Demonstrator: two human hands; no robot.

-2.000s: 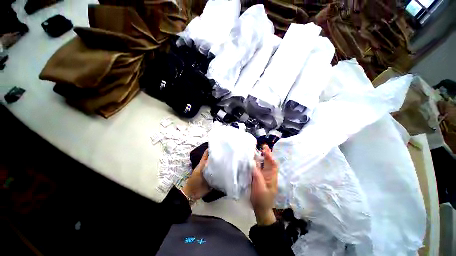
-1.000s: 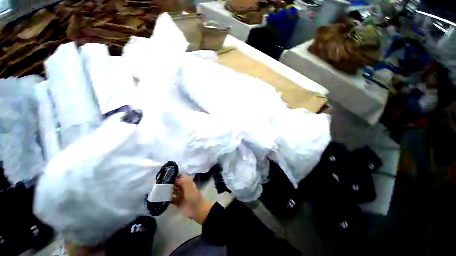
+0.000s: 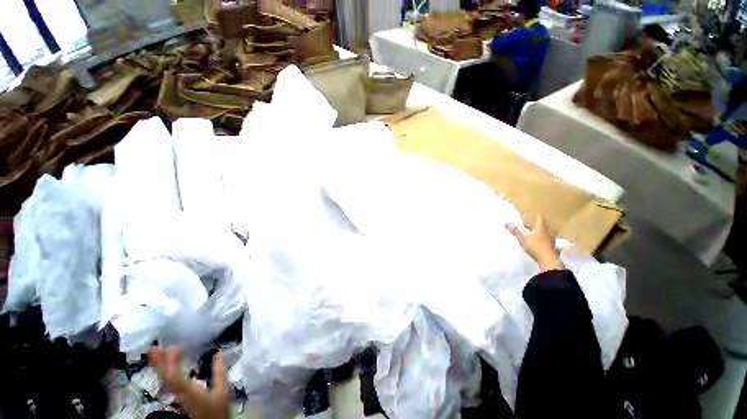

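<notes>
A large heap of white tissue paper [image 3: 393, 221] fills the middle. My right hand [image 3: 537, 244] is stretched out at its right edge, thumb and finger apart; whether it touches a sheet is unclear. My left hand [image 3: 192, 386] is blurred and low at the left, fingers spread, with nothing seen in it. Crumpled white paper [image 3: 160, 299] lies just above the left hand. Small black bags [image 3: 74, 401] with white logos show at the bottom left, and more black bags [image 3: 696, 360] lie at the bottom right.
A tan kraft sheet [image 3: 491, 168] lies behind the paper at right. Brown bag pieces [image 3: 106, 106] are heaped at the back left, with beige pouches [image 3: 340, 86] beside them. Other tables hold brown bags [image 3: 647, 98]. A person in blue [image 3: 522, 53] is at the back.
The black strap roll is no longer in my right hand, which has moved right across the paper. My left hand now shows, apart from the paper. The view is raised, showing more of the room.
</notes>
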